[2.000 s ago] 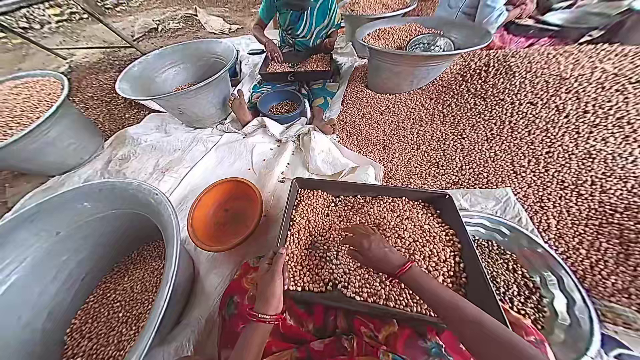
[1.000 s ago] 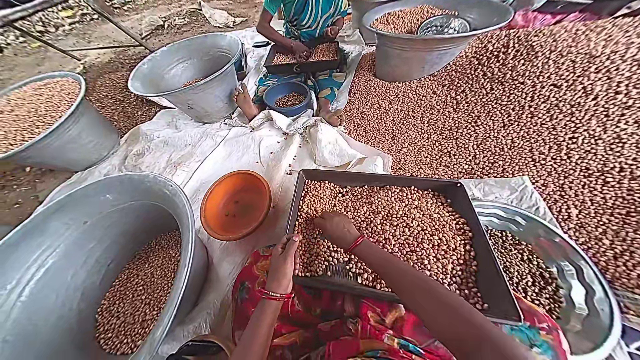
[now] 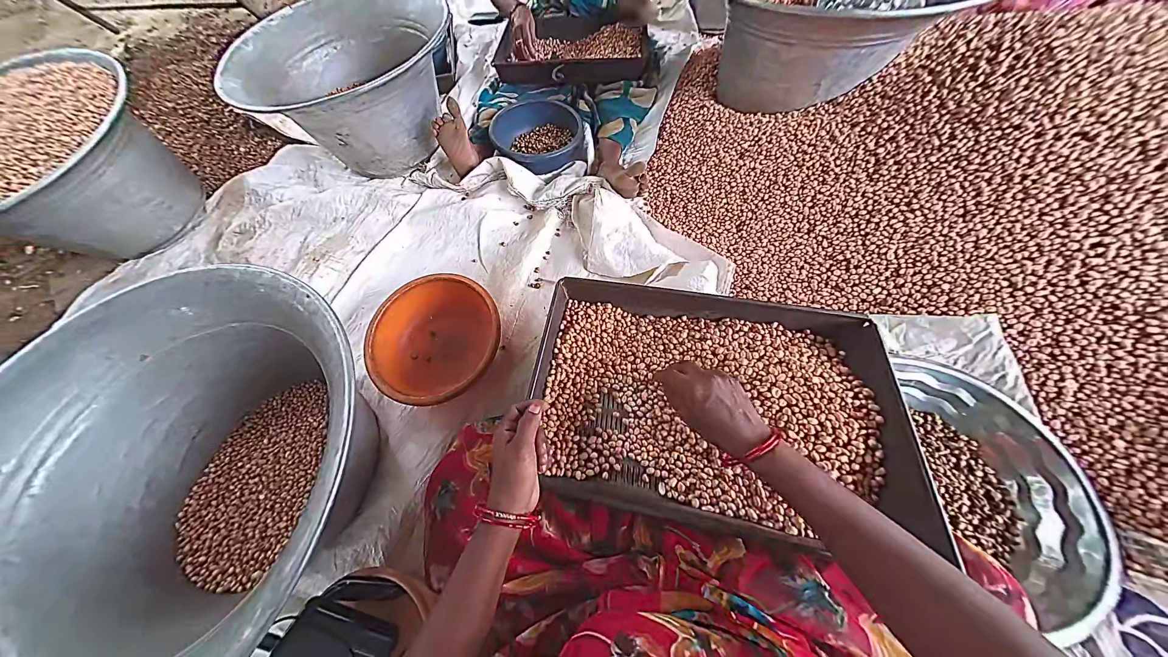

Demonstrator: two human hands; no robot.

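Note:
A dark rectangular metal sieve tray (image 3: 703, 303) rests over my lap, spread with light brown nuts or seeds (image 3: 785, 383). My left hand (image 3: 518, 461) grips its left rim, thumb on top. Palm down among the nuts, near the middle of the tray, is my right hand (image 3: 714, 406); its fingertips are hidden, so whether it holds any nuts cannot be told. Slots of the sieve floor show to the left of that hand. An orange bowl (image 3: 432, 339) with a few small bits in it sits left of the tray.
A large metal tub (image 3: 119, 365) stands at the left, a metal basin (image 3: 1063, 511) of darker pieces at the right. Beyond the white sheet (image 3: 365, 237), a co-worker's hand (image 3: 523, 32) is at another tray (image 3: 570, 71). More tubs and a heap of nuts (image 3: 912, 201) lie around.
My right hand has moved from the tray's left part toward its middle, and slots of the sieve floor now show at the left. My left hand stays at the left rim.

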